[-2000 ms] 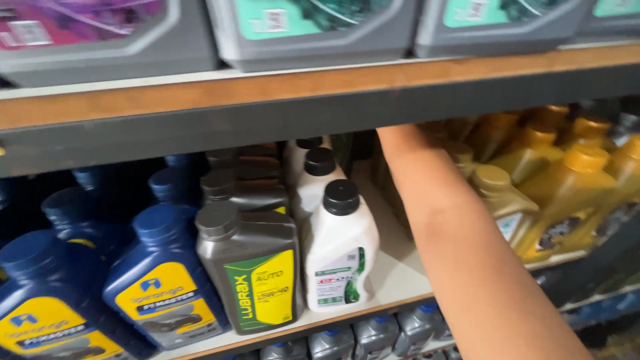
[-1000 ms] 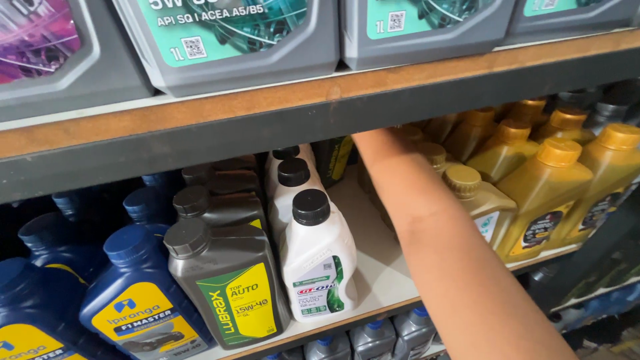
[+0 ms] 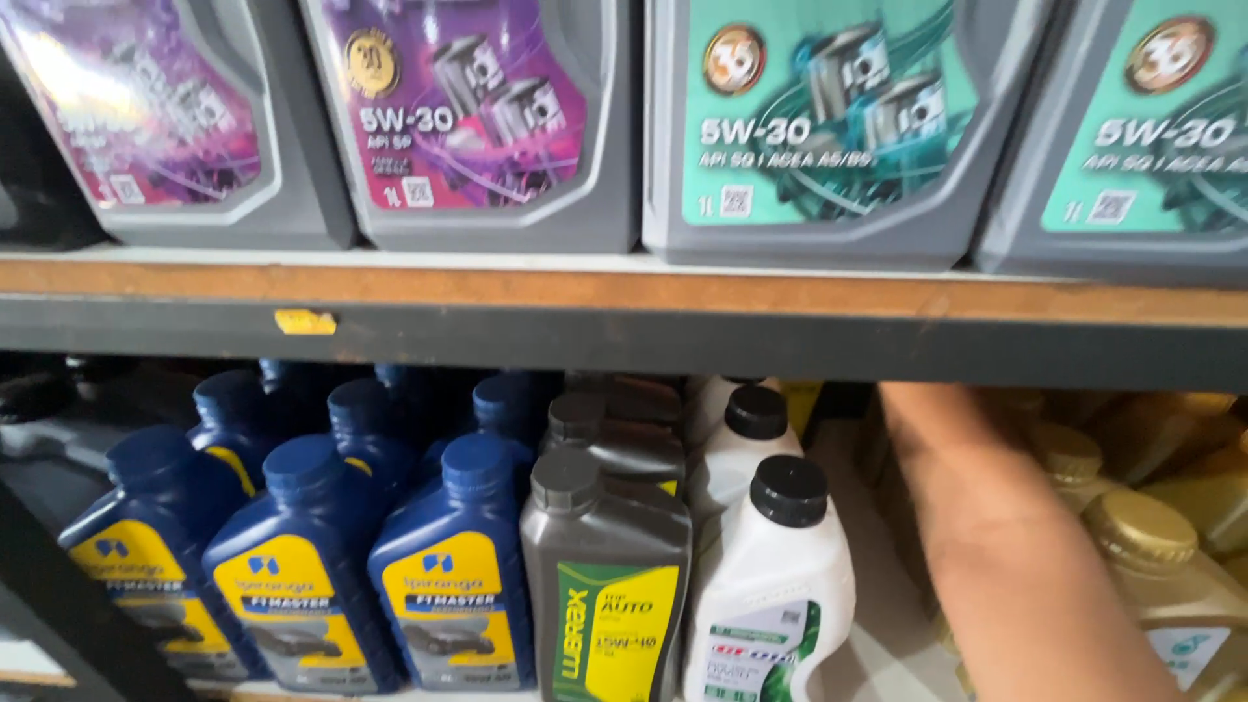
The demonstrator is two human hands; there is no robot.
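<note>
One bare forearm, which looks like my right, reaches from the lower right edge into the lower shelf, and its hand is hidden behind the shelf's dark front beam (image 3: 624,341). What that hand touches cannot be seen. To the left of the arm stand white oil bottles with black caps (image 3: 780,585), beside a dark grey Lubrax bottle (image 3: 609,595). Gold bottles with gold caps (image 3: 1141,556) are close on the arm's right. A strip of bare shelf (image 3: 868,575) shows between the white bottles and the arm. My left hand is out of view.
Blue Ipiranga oil bottles (image 3: 453,575) fill the lower shelf further left, with black containers (image 3: 58,429) beyond. Large grey jugs with purple labels (image 3: 478,117) and green labels (image 3: 829,127) line the upper shelf. The beam, bearing a yellow sticker (image 3: 305,322), runs low over the bottles.
The view has swung left, bringing purple-labelled jugs and more blue bottles in. The forearm stays reached in under the beam throughout.
</note>
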